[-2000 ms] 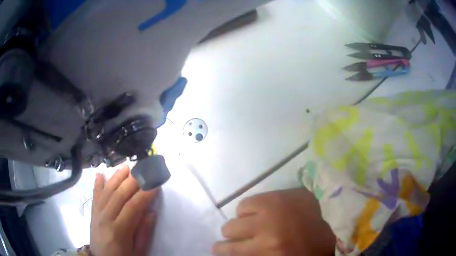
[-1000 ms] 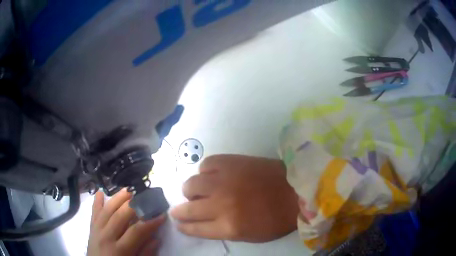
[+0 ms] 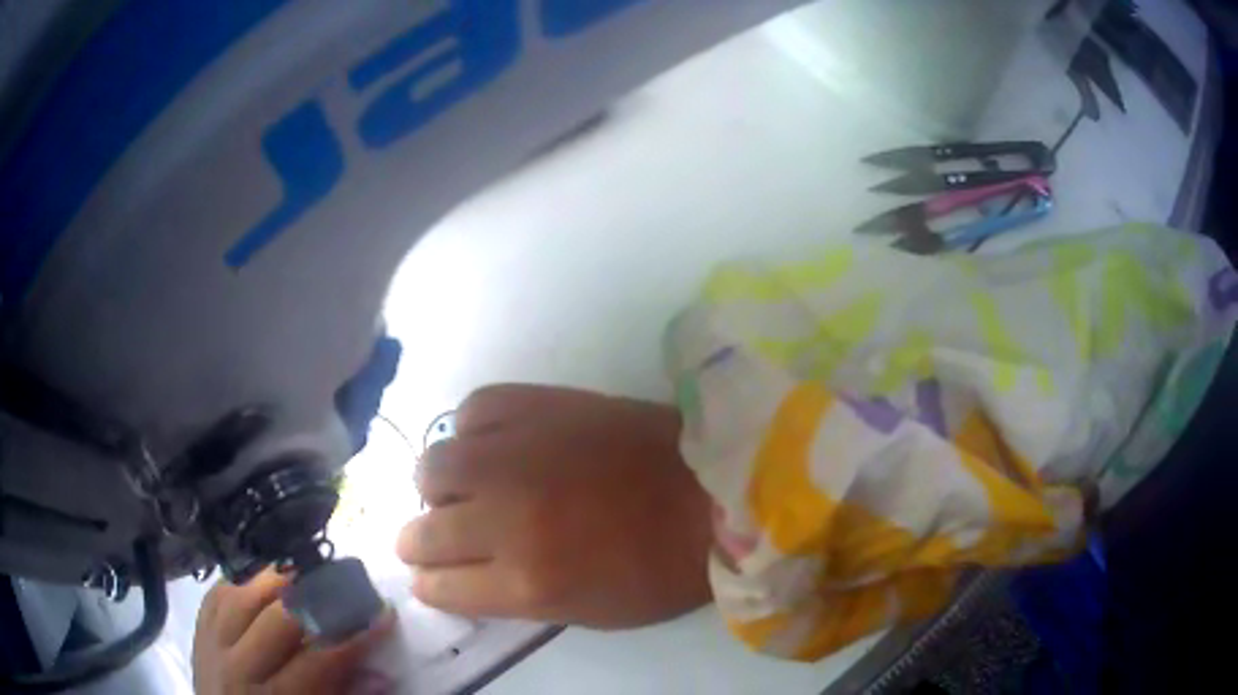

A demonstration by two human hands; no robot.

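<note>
The white sewing machine head point(image 3: 204, 299) with blue lettering covers the upper left. A grey knob point(image 3: 334, 602) hangs below its round metal fitting, under bright light. A pale fabric piece point(image 3: 441, 649) lies low under the machine, hard to tell from the white table. My left hand point(image 3: 265, 645) is at the bottom left, partly hidden behind the knob and machine head. My right hand point(image 3: 557, 505) lies back up beside the needle area, its fingers close together and pointing left. Whether either hand grips the fabric cannot be seen.
Several thread snips point(image 3: 957, 193) with black, pink and blue handles lie on the white table point(image 3: 679, 190) at the upper right. A patterned sleeve cover point(image 3: 923, 435) is on my right forearm. A metal disc point(image 3: 441, 429) shows partly behind my right hand. A ruled strip runs along the lower right edge.
My right hand has moved up and left to the needle area and now partly covers the disc. The view has shifted, so more machine lettering shows. My left hand sits lower in the picture.
</note>
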